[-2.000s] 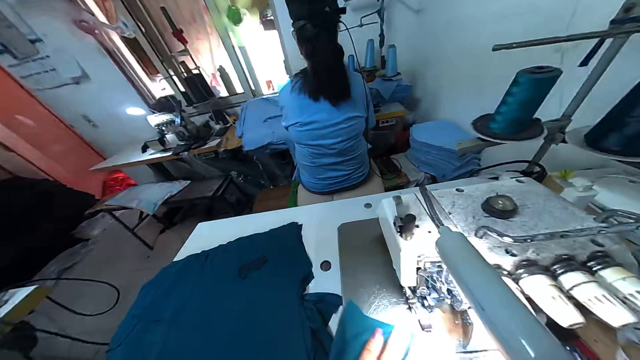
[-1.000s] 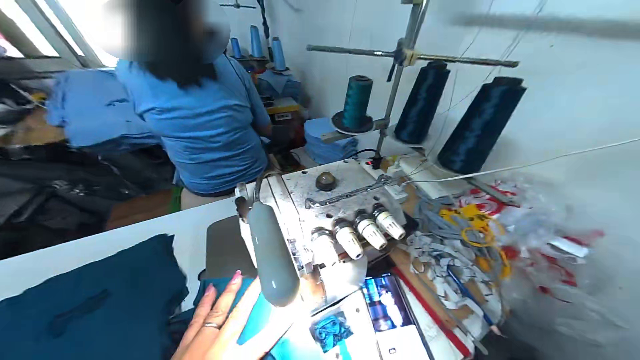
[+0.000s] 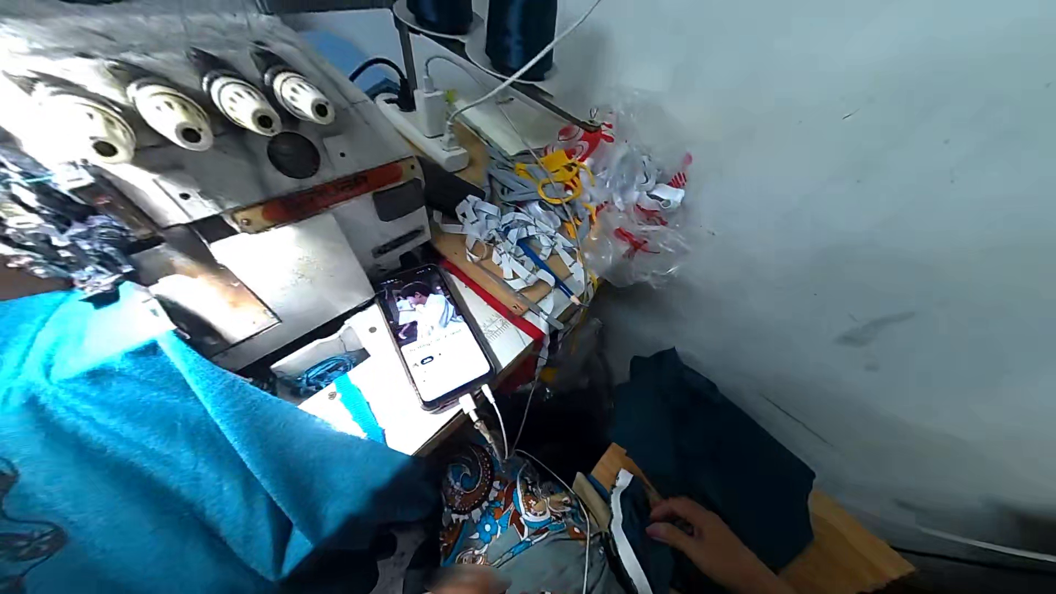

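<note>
At the lower right, my right hand (image 3: 705,536) pinches the edge of a dark navy fabric piece (image 3: 642,528) with a white strip along it. A larger dark teal cloth (image 3: 709,445) lies just behind that hand on brown cardboard (image 3: 850,549). Only a blurred part of my left hand (image 3: 469,580) shows at the bottom edge, near a patterned cloth (image 3: 487,511); what it holds is hidden. Bright blue fabric (image 3: 190,445) spreads across the left, its upper edge by the needle area of an overlock sewing machine (image 3: 289,256).
A phone (image 3: 436,338) with cables plugged in lies on the table edge. Beyond it are yellow-handled scissors (image 3: 561,177), white tape scraps (image 3: 528,239), a blue pencil (image 3: 549,271), clear plastic bags (image 3: 643,198) and a power strip (image 3: 425,132). A wall (image 3: 866,206) stands to the right.
The view has swung right and down. A hand lay on the blue fabric by the machine a second ago; now my right hand is at the dark fabric on the lower right.
</note>
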